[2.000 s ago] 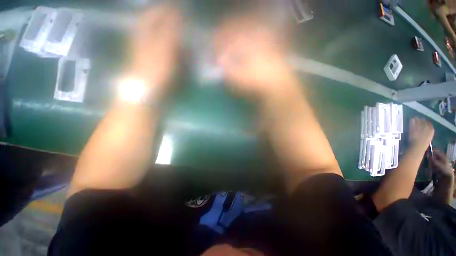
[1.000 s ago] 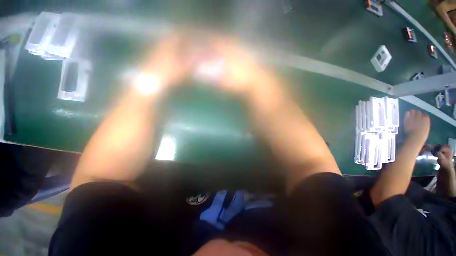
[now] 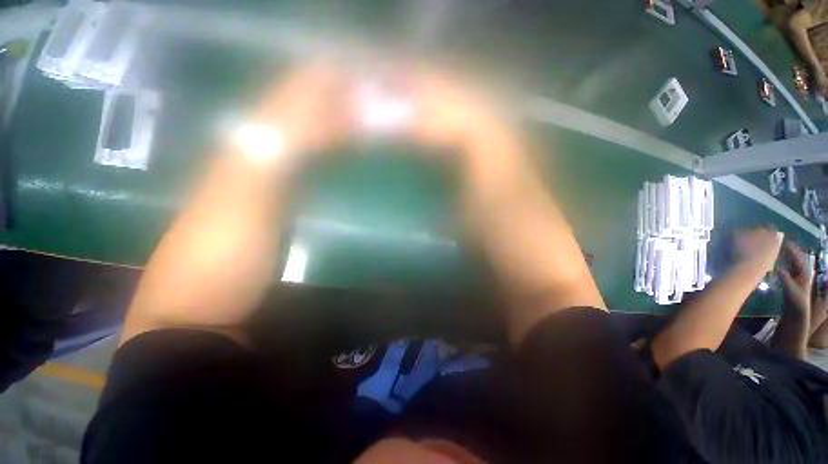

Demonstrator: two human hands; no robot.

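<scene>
My left hand (image 3: pixel 311 107) and my right hand (image 3: pixel 442 109) are close together above the green bench, both strongly blurred. A blurred whitish-pink piece (image 3: pixel 383 107), perhaps a white plastic housing, is between them, and both hands appear to hold it. Its shape and details cannot be made out. My left wrist has a bright shiny band. On the left lie several overlapping white frames (image 3: pixel 86 45) and a single white frame with an open window (image 3: pixel 125 129) just below them.
A large stack of white housings (image 3: pixel 673 237) stands on the right, beside another person's arm (image 3: pixel 717 299). A pale metal rail (image 3: pixel 617 134) runs across the bench. Beyond it lie a white housing (image 3: pixel 668 101) and small copper-coloured units (image 3: pixel 724 60). The bench's front edge (image 3: pixel 82 260) curves below.
My hands were apart two seconds ago and are now together around the whitish piece. The units beyond the rail have shifted left. The other person's hands on the right have moved.
</scene>
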